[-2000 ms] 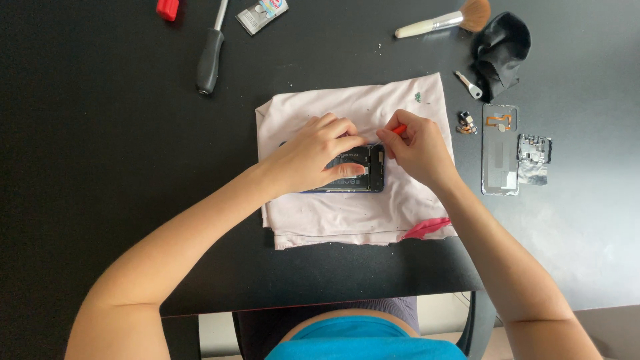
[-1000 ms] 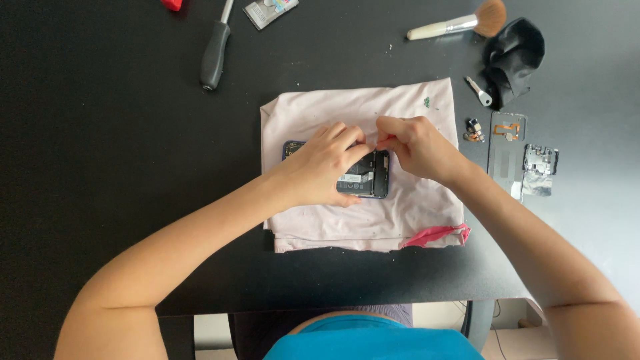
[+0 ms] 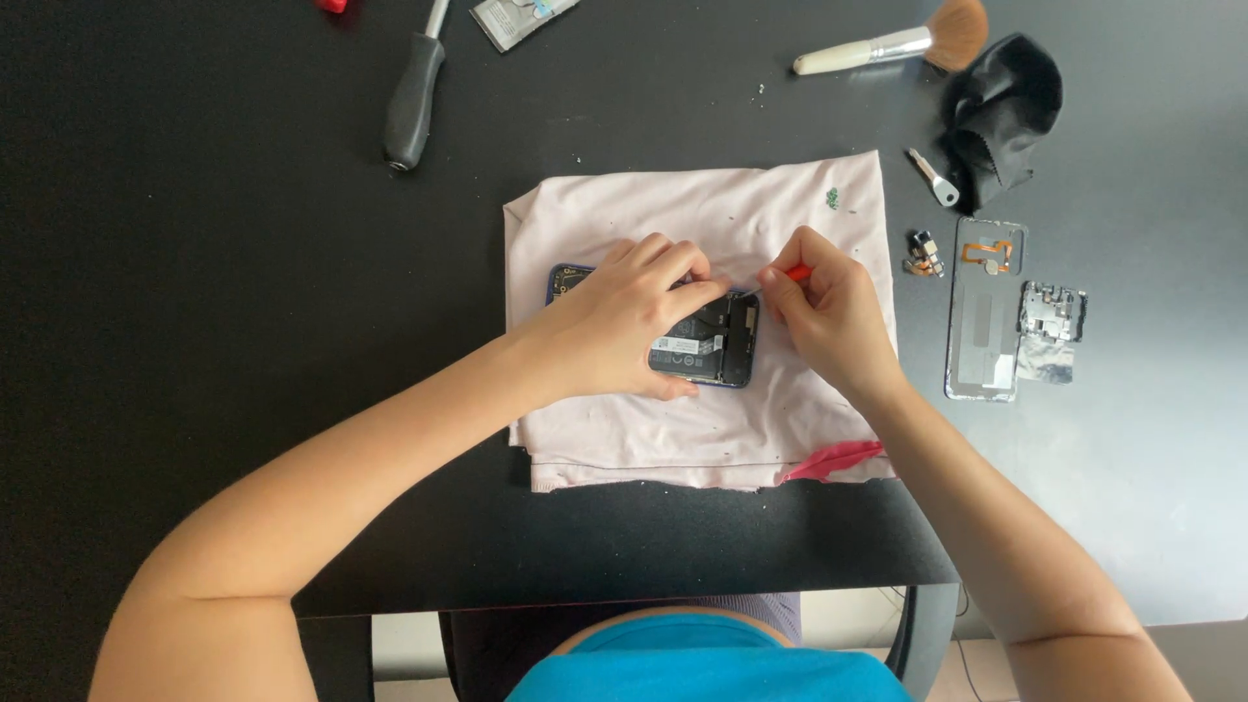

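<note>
An opened smartphone [image 3: 738,341] lies on a folded pale pink cloth [image 3: 624,439], its battery and inner parts showing. Across its left and middle part rests my left hand [image 3: 634,312], fingers at the upper edge and thumb at the lower edge, gripping the phone. My right hand [image 3: 827,307] pinches a small tool with a red handle [image 3: 798,274], probably a small screwdriver. The tool's thin shaft reaches the phone's upper right corner, close to my left fingertips. Whether its tip touches a part is too small to tell.
Right of the cloth lie the phone's back panel [image 3: 983,322], a metal board part [image 3: 1053,317], small camera-like modules [image 3: 924,255], a small key-like metal tool [image 3: 934,177] and a black cloth [image 3: 1009,107]. Beyond the pink cloth are a brush [image 3: 877,49], a screwdriver [image 3: 414,102] and a packet [image 3: 522,15].
The red handle, hidden in my right hand one second ago, shows again between its fingers. That hand has shifted slightly away from my left fingers. My left hand still holds the phone.
</note>
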